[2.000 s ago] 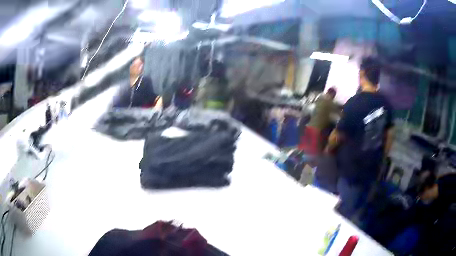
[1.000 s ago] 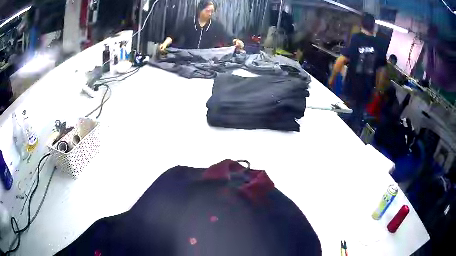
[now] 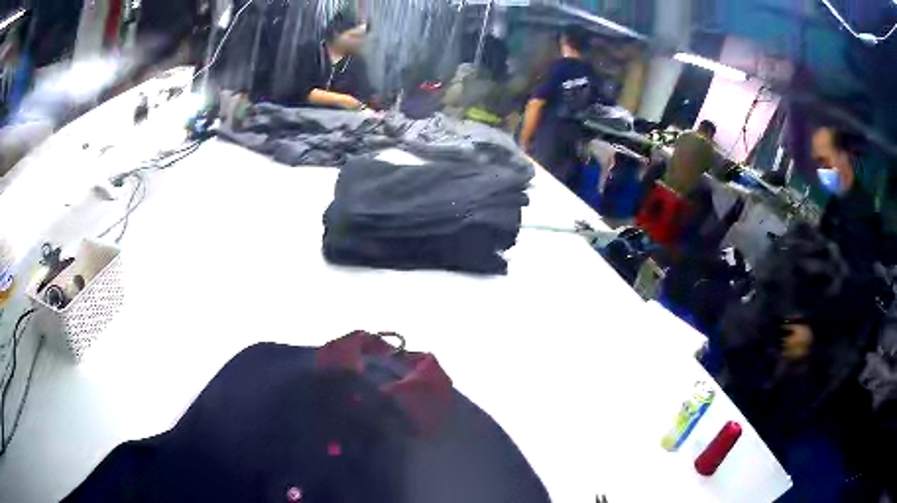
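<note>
A navy-black coat (image 3: 246,422) with a dark red collar (image 3: 428,385) lies at the bottom middle, cut off by the picture's lower edge. Small red-pink buttons (image 3: 334,449) show down its front. A small dark hanger hook (image 3: 392,340) stands out above the collar. Neither my left hand nor my right hand is in view.
White table (image 3: 211,260). Folded black garments (image 3: 423,216) lie mid-table, crumpled grey garments (image 3: 295,133) behind. White basket (image 3: 93,305) and cables at left. Green-yellow can (image 3: 687,416) and red cylinder (image 3: 718,448) near the right edge. Masked person (image 3: 836,196) at right; others further back.
The view has turned to the right, so the coat and table items sit further left. A masked person now shows at right. The person behind the grey garments no longer holds them spread out.
</note>
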